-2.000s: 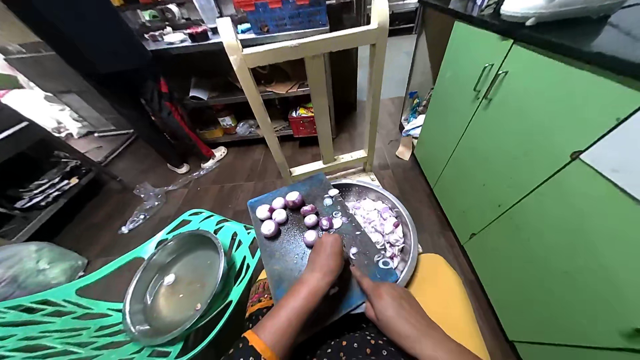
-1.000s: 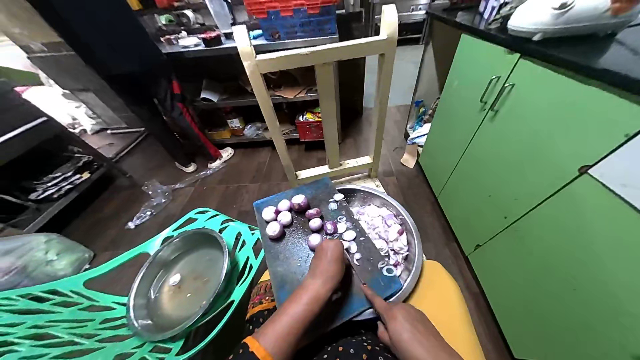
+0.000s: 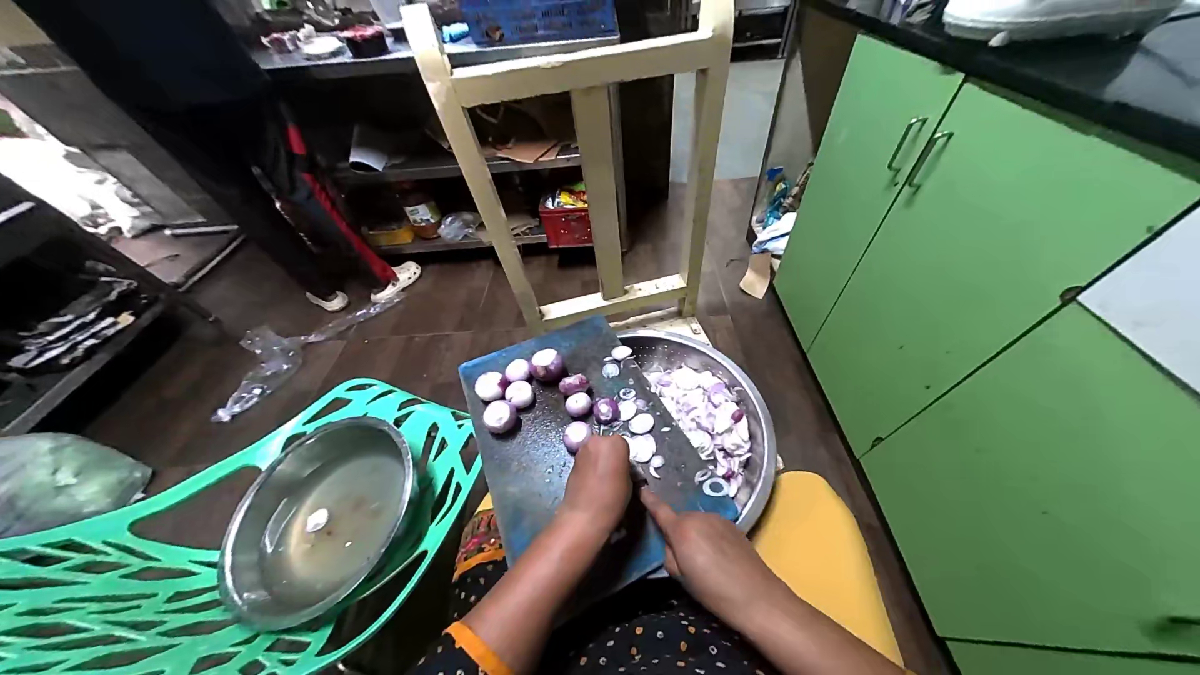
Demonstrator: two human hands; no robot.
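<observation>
A blue cutting board (image 3: 525,478) lies tilted across my lap, its right side over a steel bowl (image 3: 764,441) of sliced onions (image 3: 703,412). Several peeled onions (image 3: 500,416) stand on the board's upper left, with onion slices (image 3: 641,424) scattered to their right. My left hand (image 3: 600,478) is closed down on the board just below the whole onions; what its fingers hold is hidden beneath it. Beside it on the right, my right hand (image 3: 703,548) grips a knife, index finger stretched forward; the handle is hidden in the palm and little of the blade shows.
A green plastic chair (image 3: 150,511) at left carries a steel basin (image 3: 319,525) of cloudy water. A cream metal frame (image 3: 591,75) rises ahead. Green cabinets (image 3: 1012,253) line the right. A person (image 3: 234,122) stands at the back left, near clear plastic wrap (image 3: 267,370) on the floor.
My hands stay close together over the board, and the whole onions keep their arrangement. More loose slices lie beside my left hand than two seconds ago.
</observation>
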